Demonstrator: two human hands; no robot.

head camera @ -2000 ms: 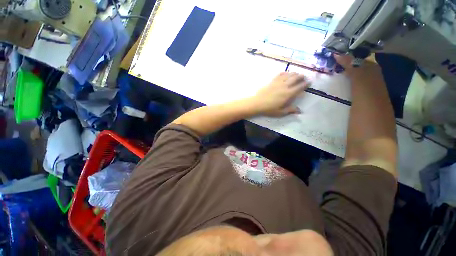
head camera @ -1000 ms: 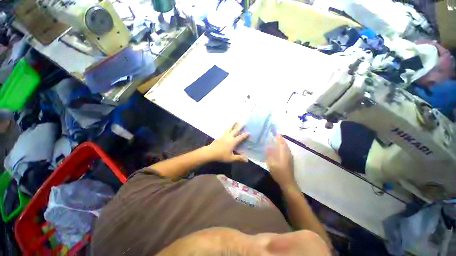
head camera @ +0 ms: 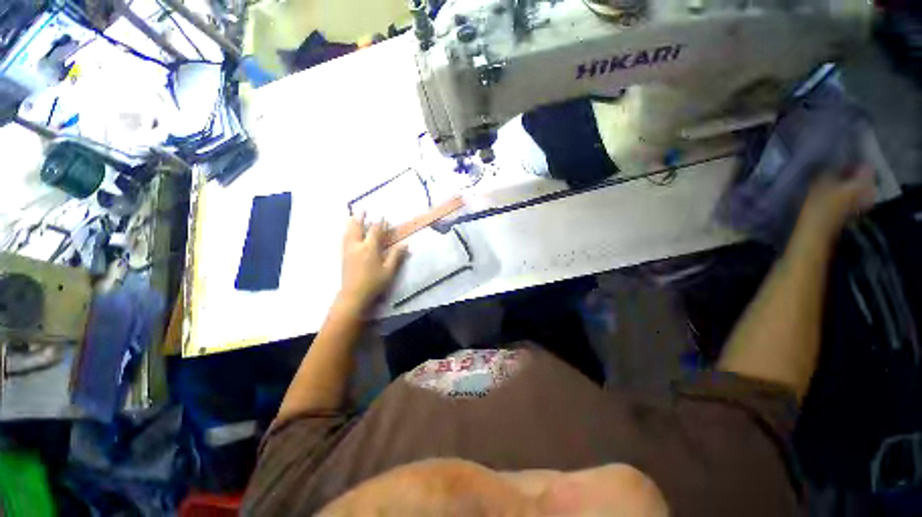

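Observation:
My left hand (head camera: 368, 261) rests on the white sewing table, its fingers at the left end of a tan-brown strip (head camera: 427, 220). The strip lies across a flat whitish template (head camera: 430, 265) with black edges, left of and below the needle area. My right hand (head camera: 847, 194) is at the far right, at the crumpled blue-grey denim work (head camera: 784, 167) by the table's right end; its fingers are blurred, so its grip is unclear. A navy denim panel (head camera: 264, 241) lies flat on the table to the left of my left hand.
The off-white HIKARI machine head (head camera: 627, 63) spans the back right. A dark denim stack (head camera: 570, 143) sits beneath its arm. A long black strip (head camera: 607, 187) runs along the table. Piled cloth and papers (head camera: 202, 111) lie beyond the table's left side. A green object (head camera: 73, 169) stands there.
The view has turned right. The pale piece between my hands is gone from there. My right hand has moved far right to the loose denim; my left hand is now at the template and strip.

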